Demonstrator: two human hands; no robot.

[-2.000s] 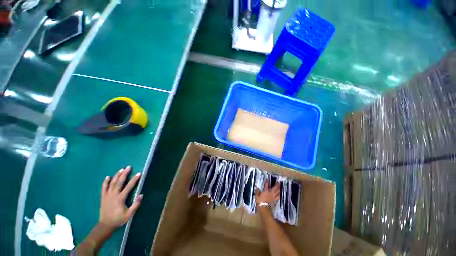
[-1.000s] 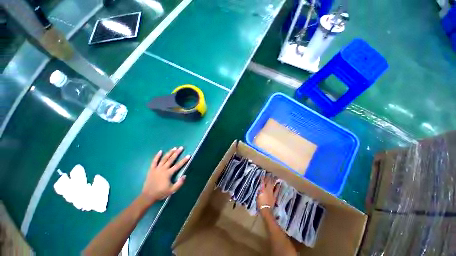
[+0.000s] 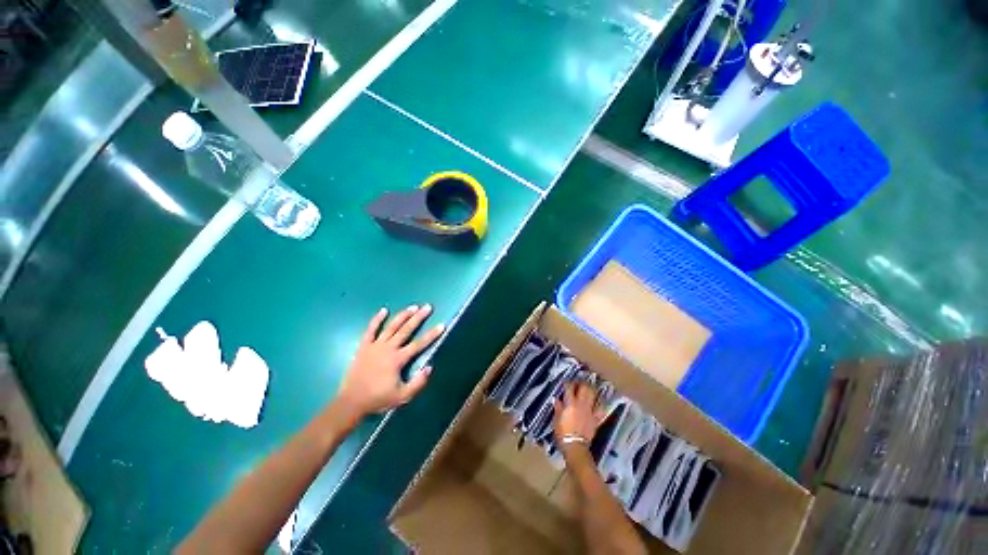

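An open shipping carton (image 3: 477, 493) stands beside the bench with a row of bagged panels (image 3: 650, 468) on edge along its far side. My right hand (image 3: 577, 414) reaches into the carton and rests on top of the row, left of its middle, fingers spread. It does not visibly grip a single packet. My left hand (image 3: 387, 363) lies flat with spread fingers on the green bench near its edge, holding nothing.
On the bench are a yellow and black tape dispenser (image 3: 439, 209), a clear bottle (image 3: 244, 179), a crumpled white cloth or glove (image 3: 211, 377) and a small solar panel (image 3: 268, 74). Behind the carton are a blue basket (image 3: 748, 379) and blue stool (image 3: 796, 179). Wrapped cartons (image 3: 910, 434) stand right.
The view has turned, shifting the bench and carton in the picture. My right hand has moved left along the row of bagged panels. My left hand has stayed on the bench edge.
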